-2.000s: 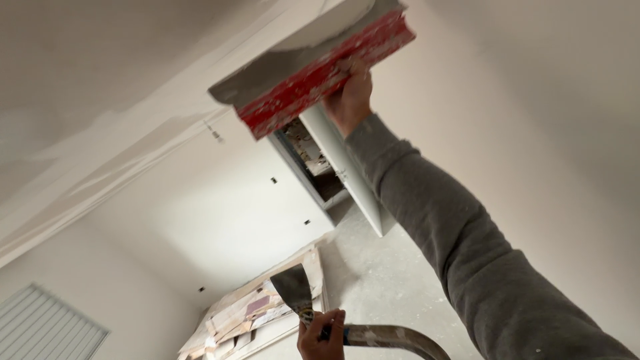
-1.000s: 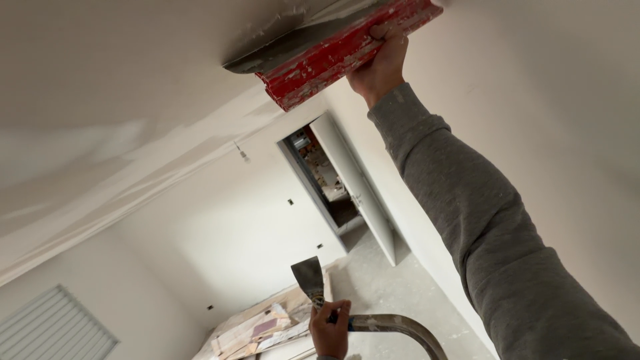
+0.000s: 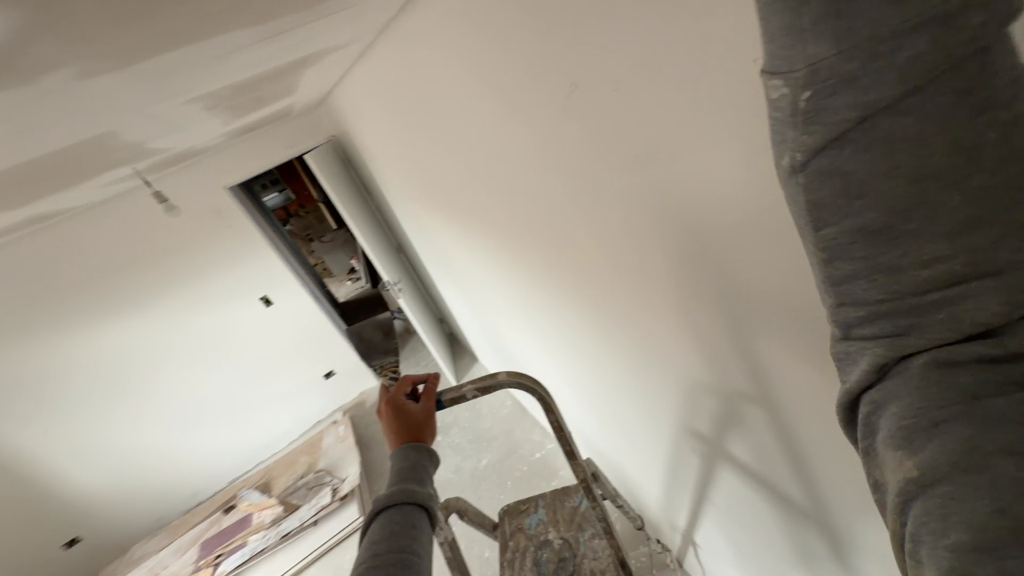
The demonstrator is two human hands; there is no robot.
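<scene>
Low in the centre, my left hand (image 3: 408, 412) holds a putty knife (image 3: 374, 340) by its handle, blade up, beside the curved metal rail (image 3: 504, 382) of a stepladder. The knife's blade overlaps the lower end of the doorway in the view. My right arm, in a grey sleeve (image 3: 904, 240), rises along the right edge; its hand is out of the frame, and so is the red-backed wide filling knife.
The stepladder's stained top step (image 3: 544, 528) is below. An open door (image 3: 384, 256) stands near the side wall. Boards and scraps (image 3: 264, 512) lie at lower left. A bare bulb (image 3: 164, 202) hangs from the ceiling, which has filler patches.
My right hand and the red-backed wide knife, in view at the ceiling earlier, have gone out of the frame. The view has shifted, and the ladder's top step now shows.
</scene>
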